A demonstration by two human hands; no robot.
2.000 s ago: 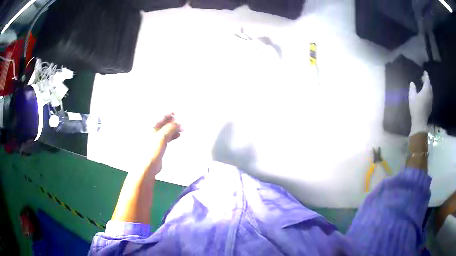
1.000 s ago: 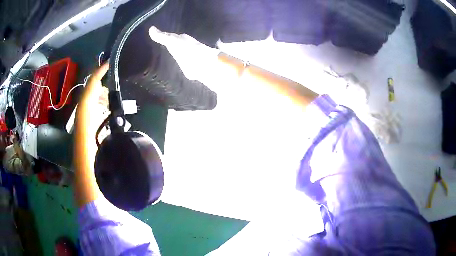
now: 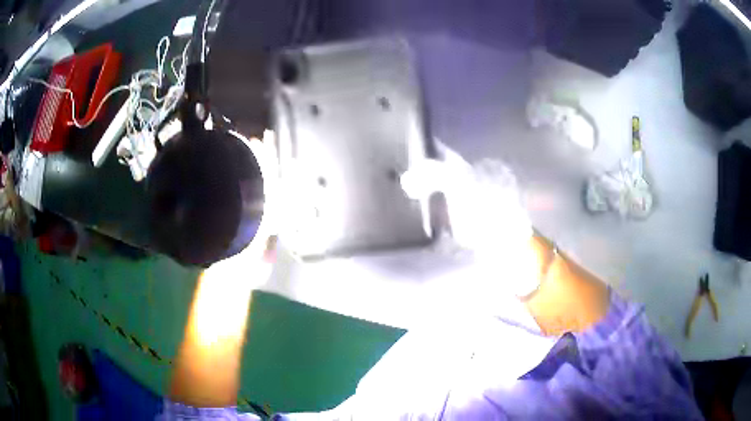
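A tablet case [image 3: 354, 148] is held up in front of me, its flat face turned to the camera, with several small dark round spots. It looks grey and washed out by the lamp. My right hand [image 3: 478, 197], in a white glove, grips its right edge. My left hand [image 3: 268, 238] is at its lower left edge, mostly hidden behind the lamp head and glare, so its grip cannot be made out. The round black lamp head [image 3: 202, 197] hangs close to the camera, left of the case.
Black case stacks stand at the back [image 3: 601, 33] and right [image 3: 712, 66]. Crumpled white cloths [image 3: 618, 193], a yellow-black stick [image 3: 636, 131] and yellow-handled nippers [image 3: 702, 306] lie at right. White cables [image 3: 148, 115] and a red bin [image 3: 78, 90] are at left.
My right hand went from the right side to the back-left stack and now holds a case in front of me. My left hand moved back from the far left. The lamp head has come into view.
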